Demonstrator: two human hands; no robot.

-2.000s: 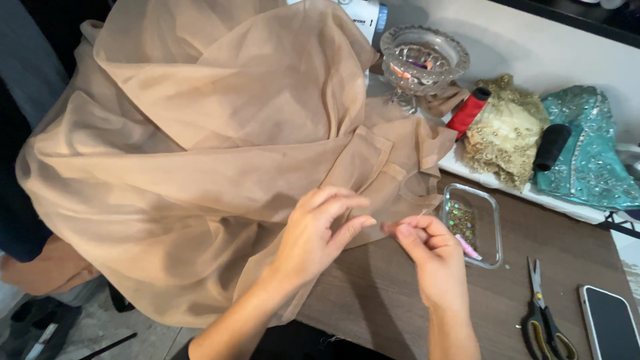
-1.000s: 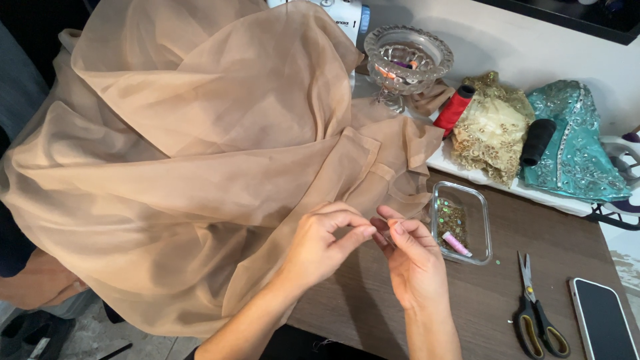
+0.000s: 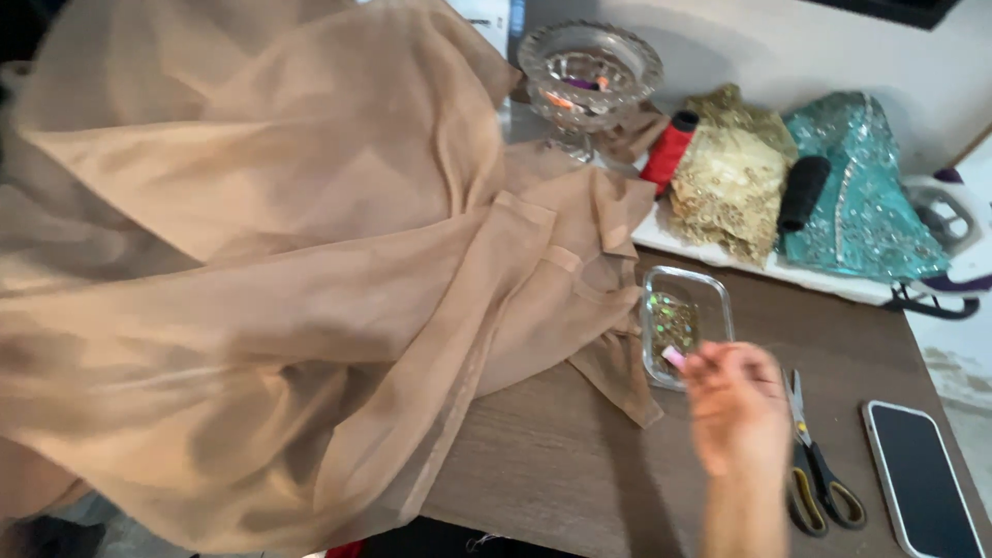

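Note:
My right hand (image 3: 736, 403) is blurred over the right edge of a clear rectangular container (image 3: 725, 306), its fingers bent beside a small pink object (image 3: 673, 356). Whether the fingers hold anything cannot be made out. Gold and green sequins or beads (image 3: 673, 322) lie in the container. Sheer tan fabric (image 3: 372, 256) spreads in folds over the left and middle of the view, its hemmed end reaching the container's left side. Black-handled scissors (image 3: 810, 457) lie just right of my right wrist. My left hand is out of view.
A phone (image 3: 922, 480) lies at the right on the brown table (image 3: 542, 465). Behind stand a footed glass bowl (image 3: 589, 74), a red thread spool (image 3: 670, 153), a black spool (image 3: 804, 192), gold lace fabric (image 3: 728, 178) and turquoise sequined fabric (image 3: 852, 194). Part of a white machine (image 3: 484, 23) shows at the top.
My two hands were close together by the fabric's end. My left hand has left the view, and my right hand has moved to the container's edge.

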